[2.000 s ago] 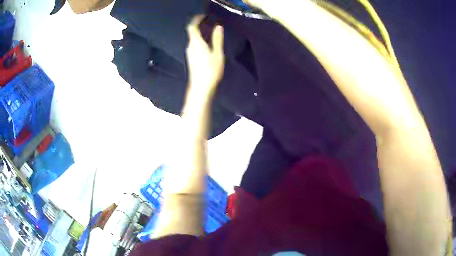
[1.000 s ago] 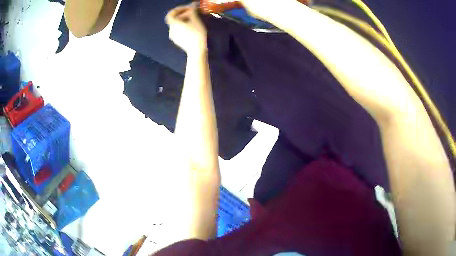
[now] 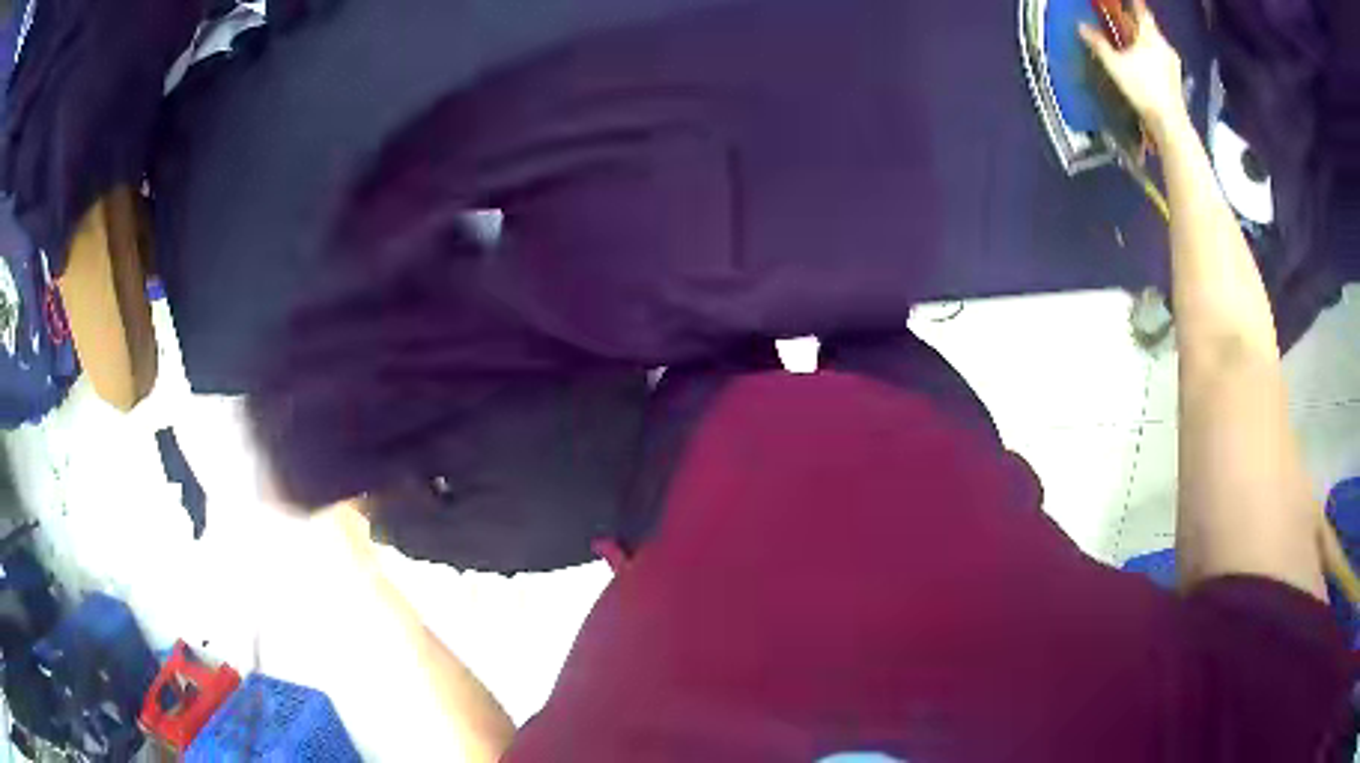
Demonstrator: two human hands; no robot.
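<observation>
A dark purple garment [image 3: 597, 224] lies across the dark-covered table [image 3: 984, 239] and hangs over its near edge at the left. My left hand [image 3: 321, 507] is blurred and washed out at the garment's lower left edge; its fingers are not clear, so its hold cannot be told. My right hand [image 3: 1146, 67] is at the top right, closed around the orange-red handle of the iron [image 3: 1077, 82], which has a blue top and points toward me at the table's right part.
A tan rounded form [image 3: 112, 313] stands at the table's left end. Dark cloth is piled at both ends. A white round thing [image 3: 1241, 172] lies right of the iron. Red [image 3: 187, 696] and blue [image 3: 276, 723] baskets are on the floor at lower left.
My right hand and the iron are now at the table's right part. My left hand has moved down and left to the garment's edge. The view has shifted, and the garment lies differently.
</observation>
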